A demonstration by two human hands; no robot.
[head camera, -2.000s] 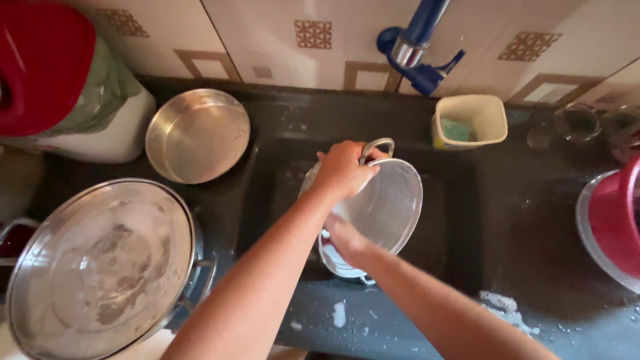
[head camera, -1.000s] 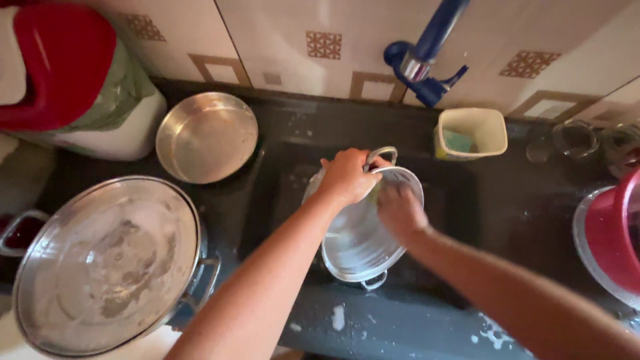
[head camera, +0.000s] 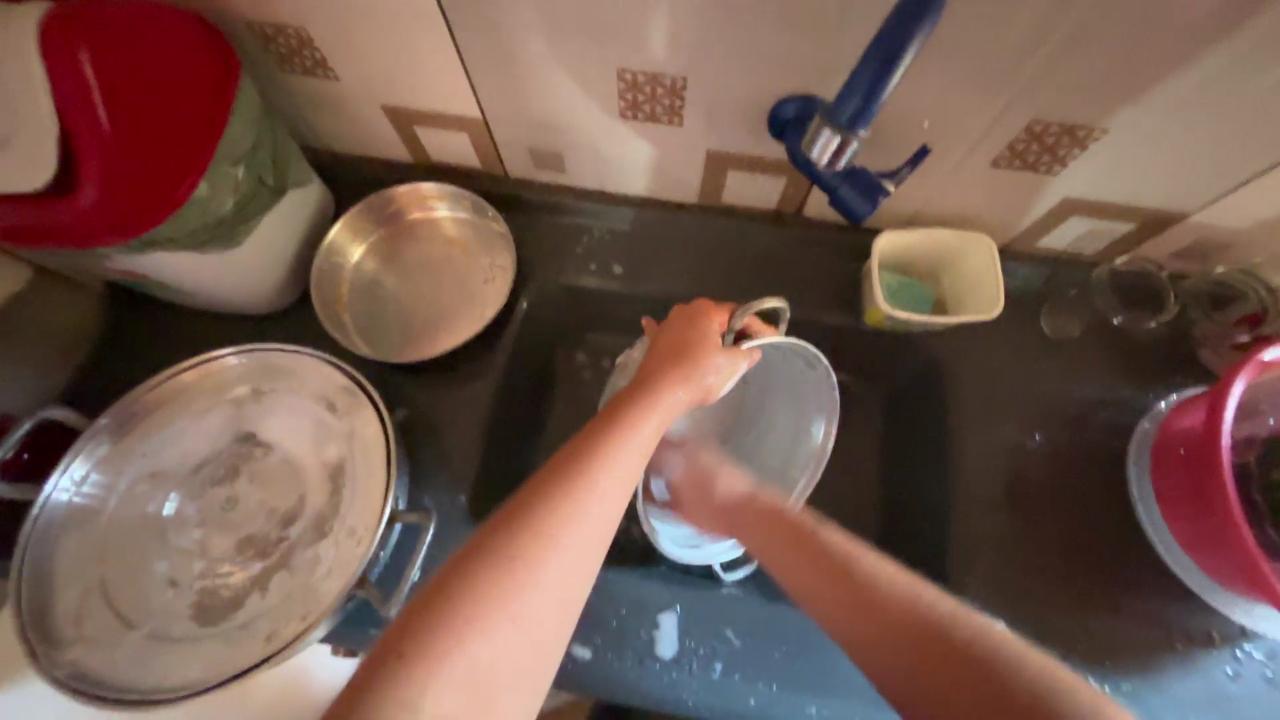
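A metal pot [head camera: 785, 415] with two loop handles is tilted over the dark sink [head camera: 915, 470], its mouth facing me. My left hand [head camera: 700, 350] grips its upper rim beside the top handle. Inside the pot, at the lower left of the wall, is my right hand [head camera: 700, 485], blurred; whether it holds anything is hidden. Whitish suds lie along the pot's lower inside. Behind the sink, a blue tap [head camera: 840, 140] projects from the tiled wall.
A round metal pan [head camera: 415, 270] and a large lidded pot [head camera: 225, 520] stand left, near a red-lidded bin [head camera: 150, 130]. A cream container [head camera: 935, 275] with a green sponge [head camera: 908, 293] sits behind the sink. Glass jars [head camera: 1135, 292] and a pink tub [head camera: 1200, 480] are at right.
My right hand has moved from the pot's upper right inside to its lower left. My left hand keeps its hold at the rim by the top handle.
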